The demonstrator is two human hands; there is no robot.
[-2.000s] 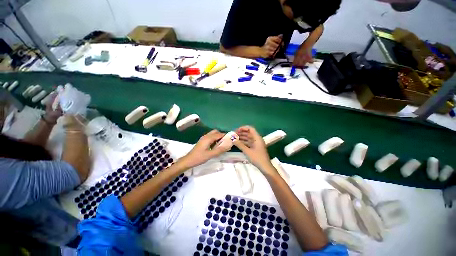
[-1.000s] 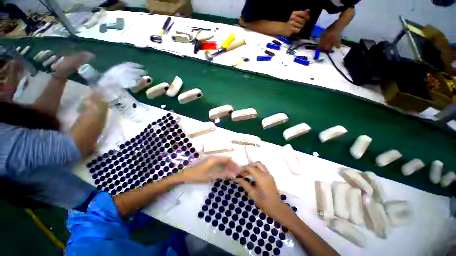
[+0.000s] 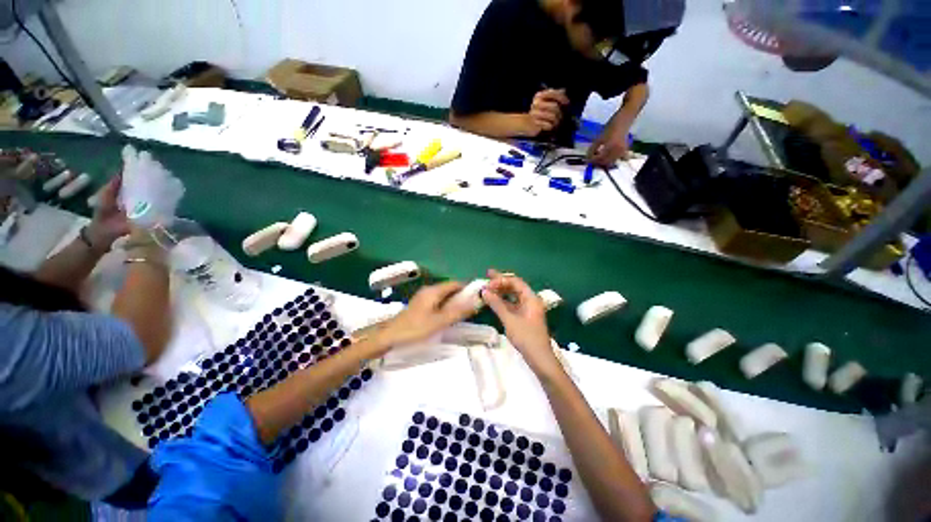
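Observation:
My left hand holds a cream plastic housing at the near edge of the green conveyor. My right hand has its fingertips at the housing's right end, on a small dark spot, likely a black pad. A sheet of black round pads lies on the white bench below my hands. A second sheet of pads lies to the left, partly under my left forearm. Several housings lie loose on the bench just under my wrists.
Housings sit spaced along the green conveyor. A heap of housings lies at right. At left a neighbour's hands hold white cloth beside a clear bottle. Across, a person works at a bench with tools and blue cylinders.
My hands have moved up from the near pad sheet to the conveyor edge and now hold a housing. The view has shifted. The neighbour's hands have drawn back left.

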